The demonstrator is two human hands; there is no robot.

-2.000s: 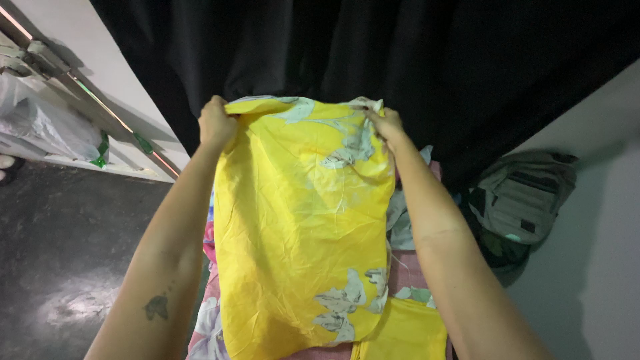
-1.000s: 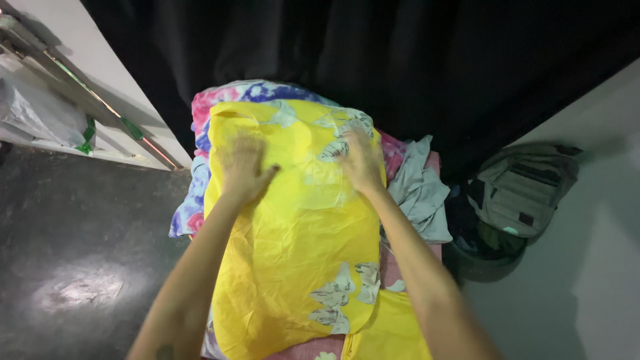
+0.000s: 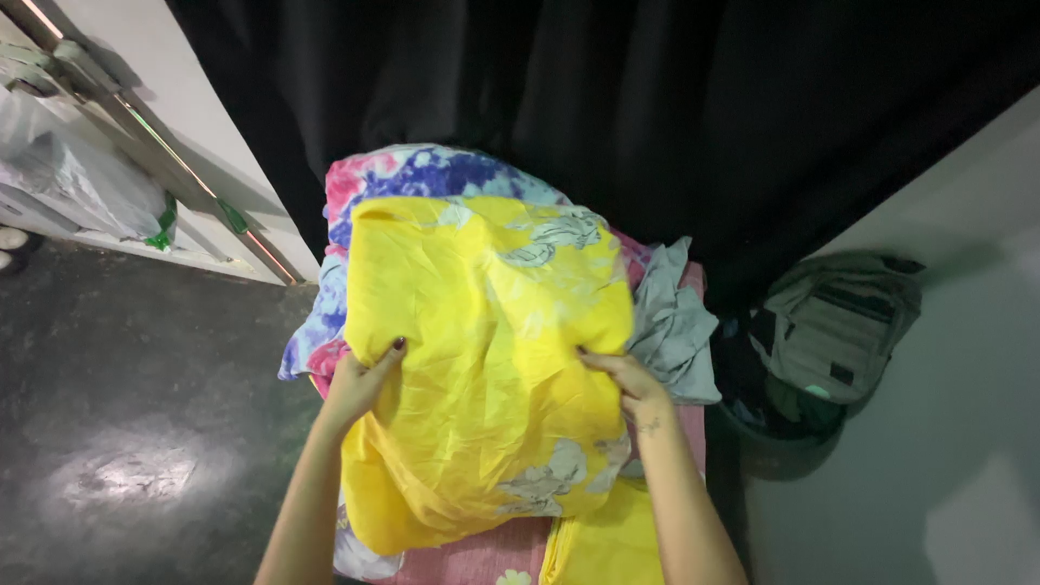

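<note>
A yellow cloth [image 3: 487,366] with grey-white printed patches lies spread out over a pile of fabric. My left hand [image 3: 364,382] grips its left edge, thumb on top and fingers hidden beneath. At the right edge, my right hand [image 3: 632,380] pinches the same cloth the same way. Behind and to the left of it shows a blue, pink and white tie-dye cloth [image 3: 455,172]. A crumpled grey cloth [image 3: 674,333] is to the right. Another yellow cloth, folded [image 3: 609,540], lies at the bottom near my right forearm.
A pink surface with a flower print [image 3: 471,556] shows under the pile. Behind hangs a black curtain [image 3: 528,81]. A grey backpack [image 3: 837,333] rests on a dark container [image 3: 780,414] by the right wall. At the left are a plastic bag [image 3: 81,171] and a dark floor [image 3: 146,382].
Two seconds ago my hands held up the cloth's far corners; one second ago they lay on its upper part. Now they are lower, gripping its side edges.
</note>
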